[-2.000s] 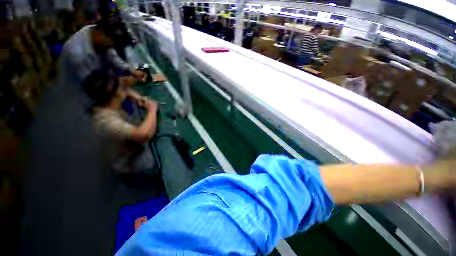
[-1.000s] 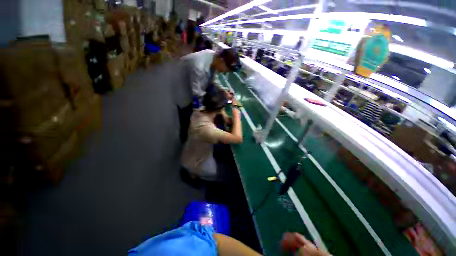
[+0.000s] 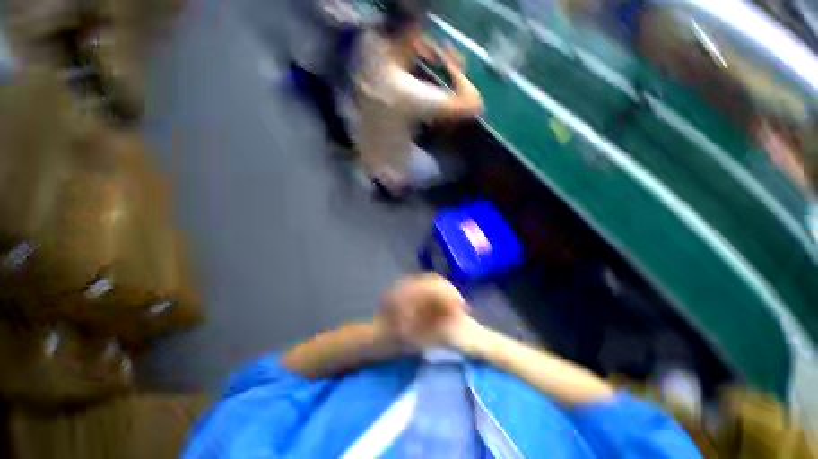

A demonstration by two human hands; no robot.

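My left hand (image 3: 403,305) and my right hand (image 3: 446,321) are together in front of my chest, blurred and overlapping. Both forearms come out of blue sleeves and meet there. Whether the fingers hold anything cannot be seen. A small yellow-green thing (image 3: 560,130) lies blurred on the green work surface (image 3: 619,193), well beyond my hands.
A blue stool or bin (image 3: 477,240) stands on the floor just beyond my hands. A seated person (image 3: 395,108) works at the line's edge ahead. Brown cartons (image 3: 99,233) are stacked at the left. The green line with white rails runs along the right.
The view has swung down and towards the floor. My hands have come together at my chest; earlier one arm reached across the line. The black screwdriver on the line is no longer distinguishable.
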